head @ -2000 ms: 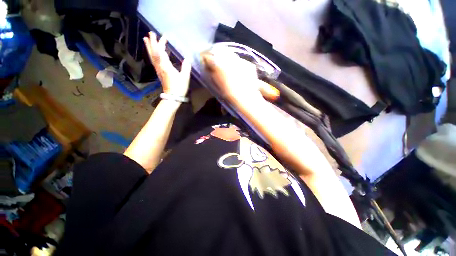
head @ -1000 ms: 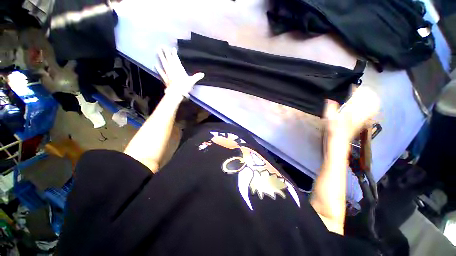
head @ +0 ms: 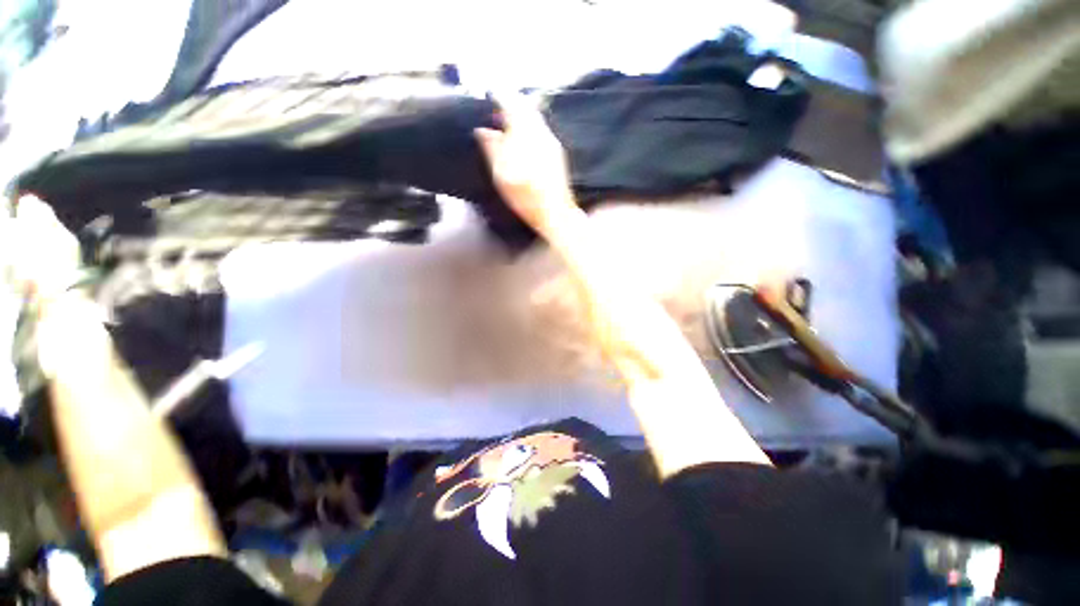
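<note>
A long black cloth piece (head: 355, 154) stretches between my hands across the far left and middle of the table, over a layered, grey-striped stack of dark cloth (head: 296, 219). My left hand (head: 42, 249), blurred and overexposed, holds its left end near the picture's left edge. My right hand (head: 529, 166) grips its right end, its fingers partly hidden. The steam iron (head: 746, 343) with its orange-brown handle stands on the table at the right, apart from both hands.
A pile of crumpled black cloth (head: 663, 130) with a small white label lies beyond my right hand. The pale table cover (head: 296, 355) has brown stains in its middle. A thick dark hose (head: 882, 408) runs from the iron off to the right. Pale and dark items stand beyond the right edge.
The view has turned left. The black piece, flat mid-table before, is now held at the far left over the stack. My right hand has let go of the iron and taken the cloth.
</note>
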